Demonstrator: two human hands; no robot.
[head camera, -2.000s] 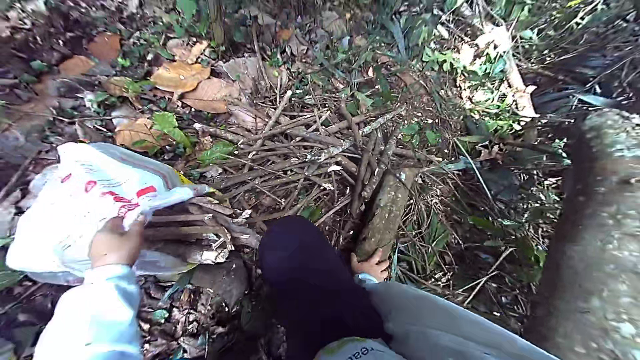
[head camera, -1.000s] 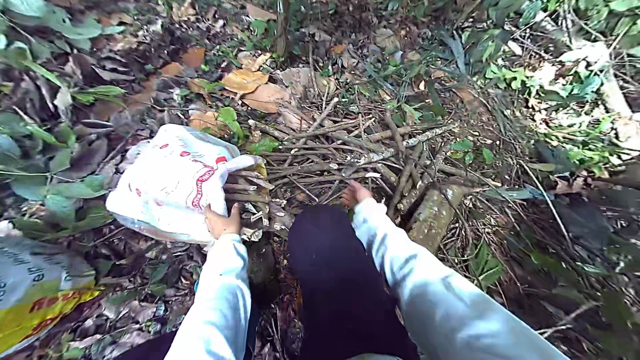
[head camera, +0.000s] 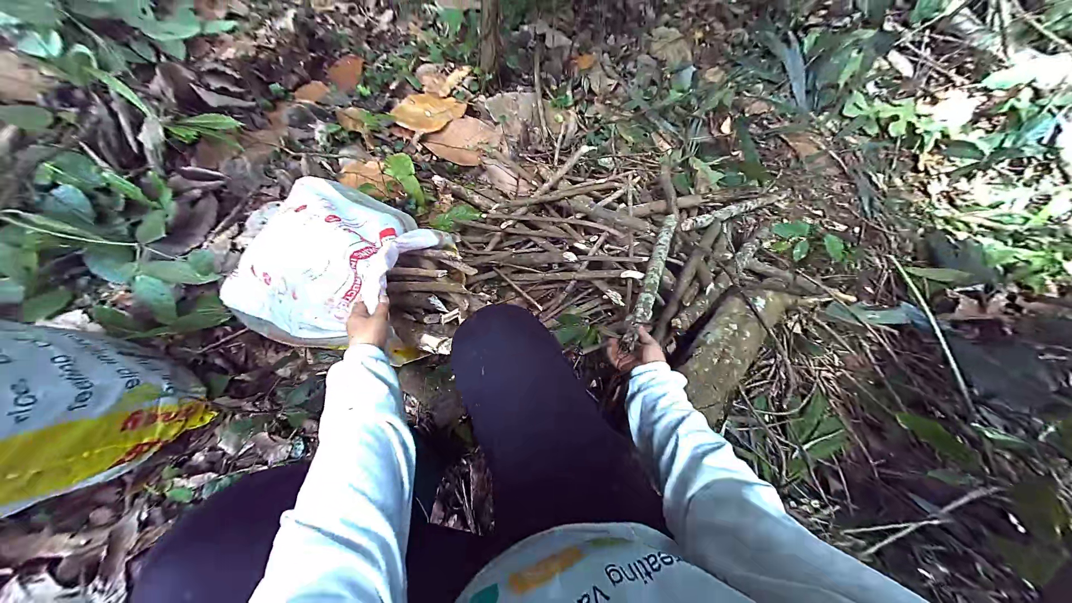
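Note:
My left hand (head camera: 368, 322) grips the edge of a white plastic bag (head camera: 306, 260) with red print, which lies on its side around the ends of several cut sticks (head camera: 423, 286). At the near end of the stick pile (head camera: 569, 209), my right hand (head camera: 635, 350) has its fingers around the lower end of a lichen-spotted stick (head camera: 657, 268). That stick points away from me, across the right part of the pile. My right palm is partly hidden.
A thick log (head camera: 737, 347) lies just right of my right hand. A grey and yellow printed sack (head camera: 92, 410) is at the left edge. Dry leaves (head camera: 427, 113) and green plants (head camera: 896, 117) surround the pile. My dark-clothed knee (head camera: 511, 352) is between my arms.
My right hand has left the log, moved to the pile, and closed on a stick. My left hand still holds the bag. The view has shifted left.

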